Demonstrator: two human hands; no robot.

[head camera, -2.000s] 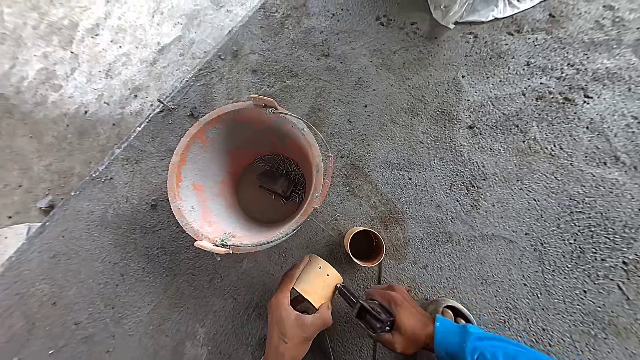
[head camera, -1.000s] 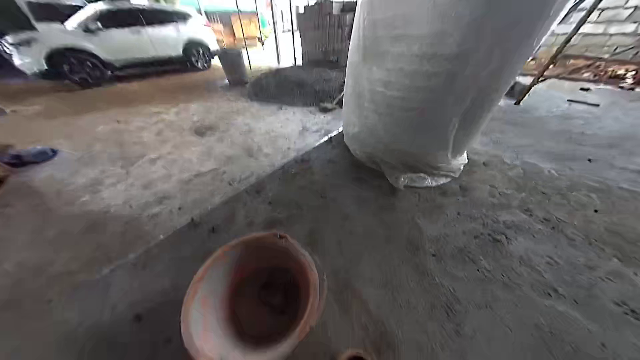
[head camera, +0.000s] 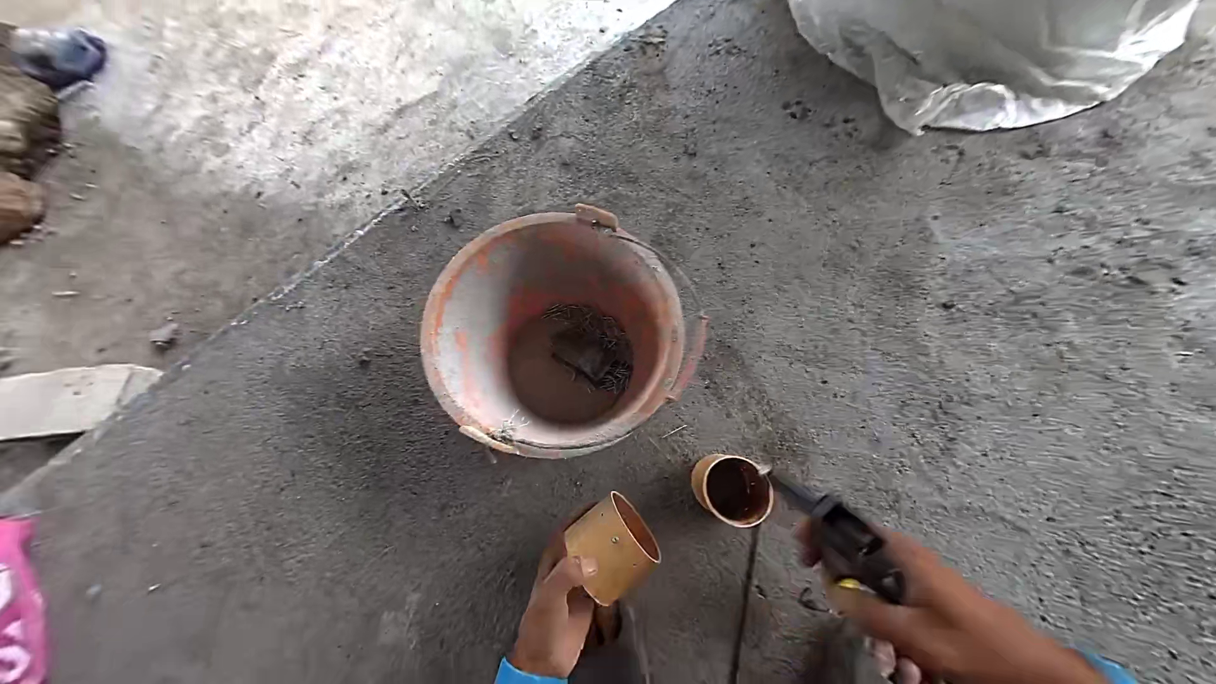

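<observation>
My left hand [head camera: 560,617] grips a short tan cylinder [head camera: 608,551], its open end tilted to the right and a small metal dot on its side. A dark hand tool [head camera: 850,546], perhaps a riveter, is in my right hand [head camera: 931,608]; its thin tip reaches the rim of a second tan cup-like cylinder [head camera: 705,484], which stands open end up on the concrete. Whether the tip touches that rim I cannot tell. Above both cylinders is a worn orange bucket [head camera: 456,351] with a wire handle; many small metal pieces [head camera: 608,356] and a dark object lie at its bottom.
A large object wrapped in clear plastic [head camera: 988,66] stands at the top right. A pale flat piece [head camera: 66,401] lies at the left, above a pink item [head camera: 17,608]. Stones [head camera: 24,123] are at the upper left. A straight edge divides the floor diagonally.
The view swung up to a car and the wrapped object, then back down. Two seconds ago the tool's tip was at the cylinder in my left hand; now it is by the standing one, farther right.
</observation>
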